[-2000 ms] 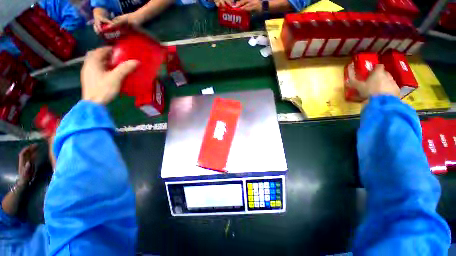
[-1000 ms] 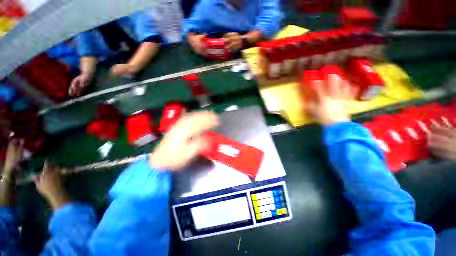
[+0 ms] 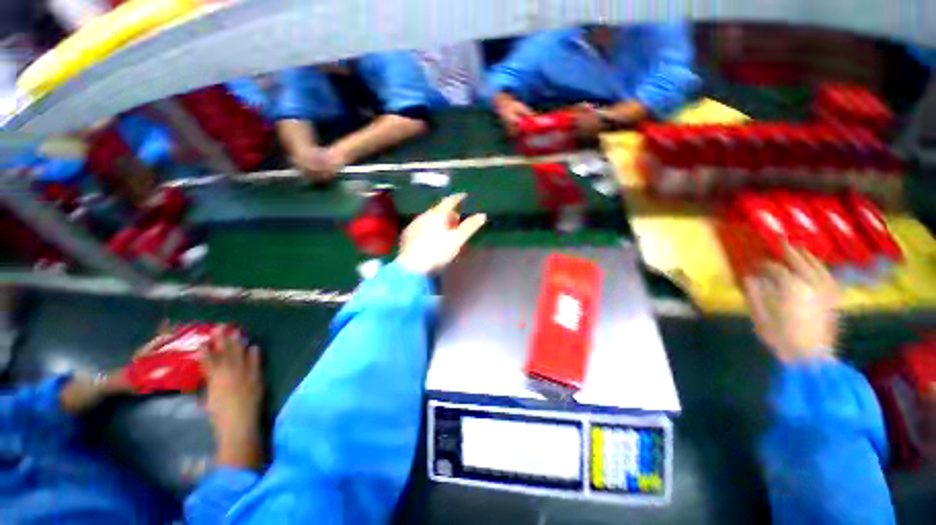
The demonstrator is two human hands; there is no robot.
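Observation:
A red product box [image 3: 564,320] with white lettering lies on the silver plate of the weighing scale [image 3: 482,354]. The lit display shows no readable figures. My left hand [image 3: 439,238] is above the belt at the plate's back left corner, fingers spread, with no box visible in it. My right hand [image 3: 795,303] is at the front of a short row of red boxes [image 3: 818,228] on the yellow board [image 3: 662,246]. Its fingers touch or overlap the leftmost boxes; blur hides whether it grips one. A longer row of boxes [image 3: 765,154] stands behind.
Loose red boxes [image 3: 375,226] and paper scraps lie on the green belt [image 3: 277,251]. A co-worker's hands [image 3: 231,374] hold red boxes at the left bench. Two people in blue sit across the belt. More red boxes are at the right edge. A grey shelf [image 3: 411,62] crosses overhead.
The view has shifted, so the scale appears further right. My left hand has left the box on the plate and moved back over the belt. The short row under my right hand shows more boxes.

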